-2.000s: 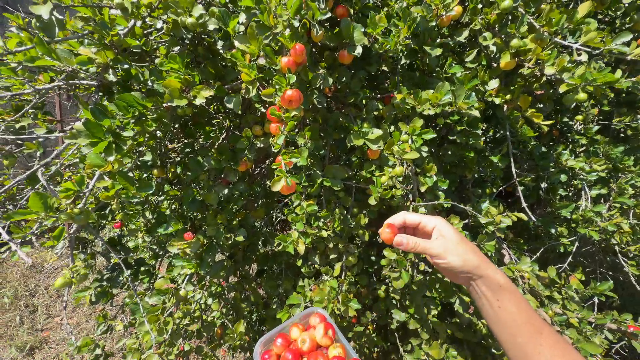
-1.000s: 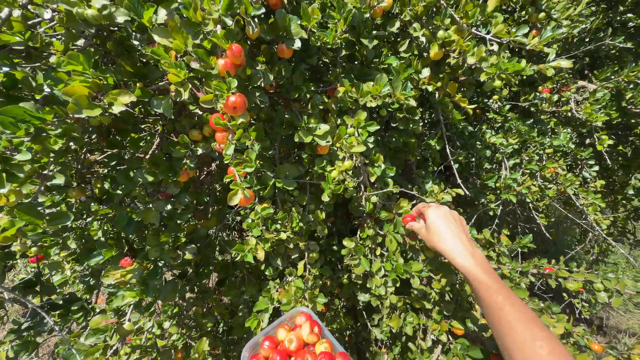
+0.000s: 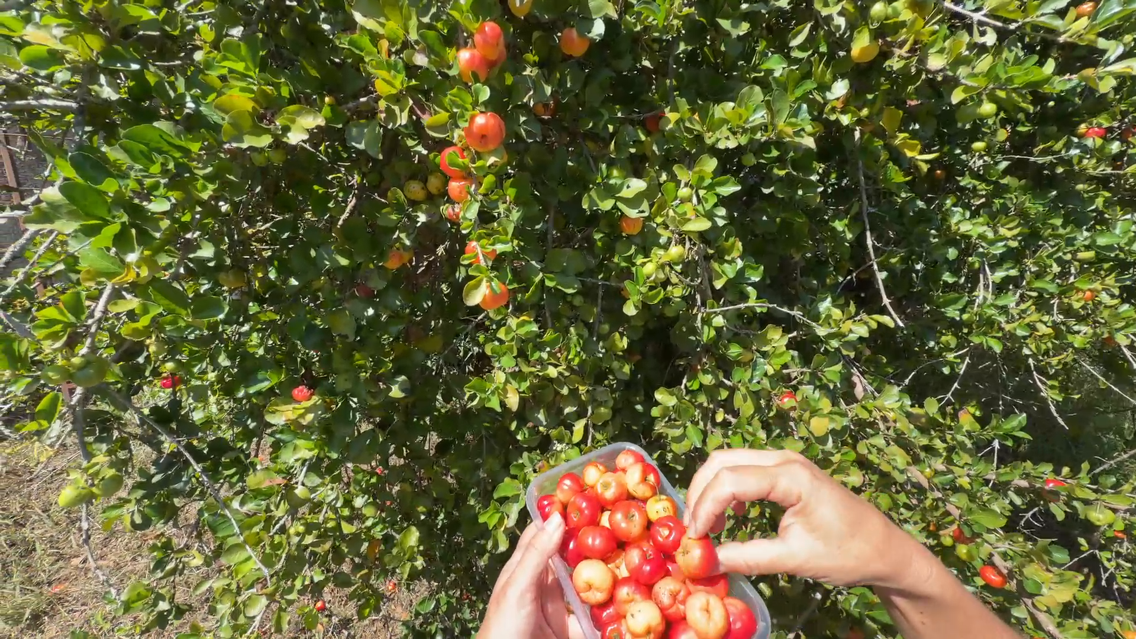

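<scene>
At the bottom centre, my left hand (image 3: 530,586) holds a clear plastic container (image 3: 551,479) by its left side, the thumb over the rim. Red, orange and yellowish acerola cherries (image 3: 627,521) fill it. Above its right side is my right hand (image 3: 790,524), with thumb and fingertips around a red-orange acerola cherry (image 3: 697,557) at the top of the pile. Whether that fruit also rests on the others is not plain. Behind both hands stands the leafy acerola bush (image 3: 568,355).
Ripe acerola cherries (image 3: 485,131) hang in a cluster at upper centre, and a single red one (image 3: 992,576) is at lower right. Bare twigs (image 3: 870,231) stick out of the foliage. Dry grassy ground (image 3: 53,532) shows at lower left.
My right hand has moved from the foliage to the container, down and to the left. The container is further into view, and my left hand now shows on it.
</scene>
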